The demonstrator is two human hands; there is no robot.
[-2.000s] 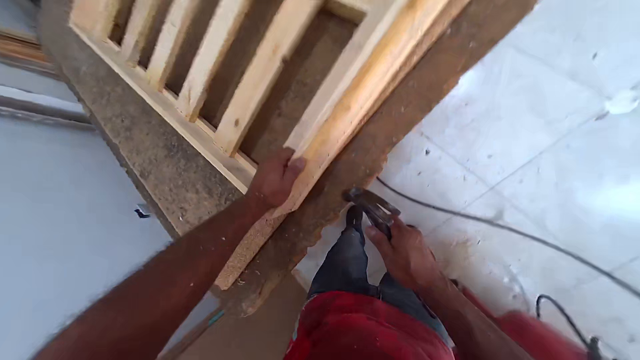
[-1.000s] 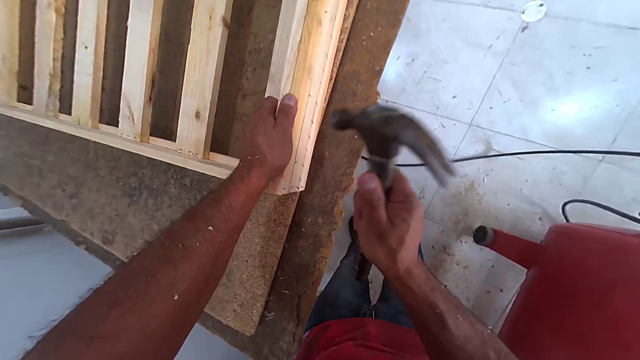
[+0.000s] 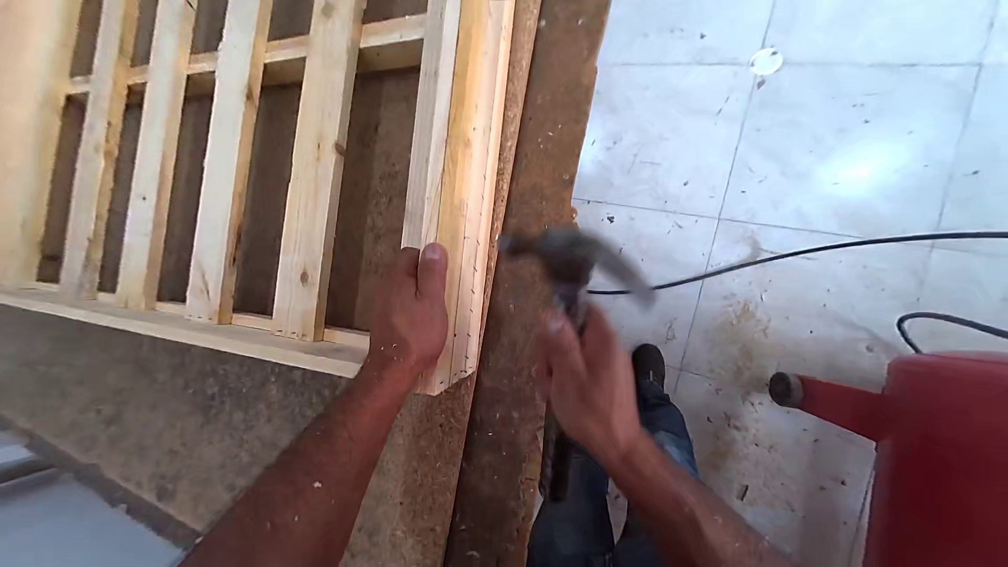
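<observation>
A slatted frame of pale wood lies on a worn particleboard bench top. My left hand grips the frame's right side rail near its lower corner, with the thumb on top. A row of small nails or staples, too fine to tell which, runs along the rail's outer molding. My right hand is closed around the handle of a claw hammer, held just right of the rail over the bench edge. The hammer head is blurred, its face toward the rail and its claw to the right, apart from the wood.
A red plastic object with a spout-like arm stands on the tiled floor at the right. A black cable crosses the floor. The bench's ragged edge runs beside the frame. My legs are below.
Since two seconds ago, the hammer has risen from low by my legs to beside the rail. My left hand stays on the frame's corner. The view has turned.
</observation>
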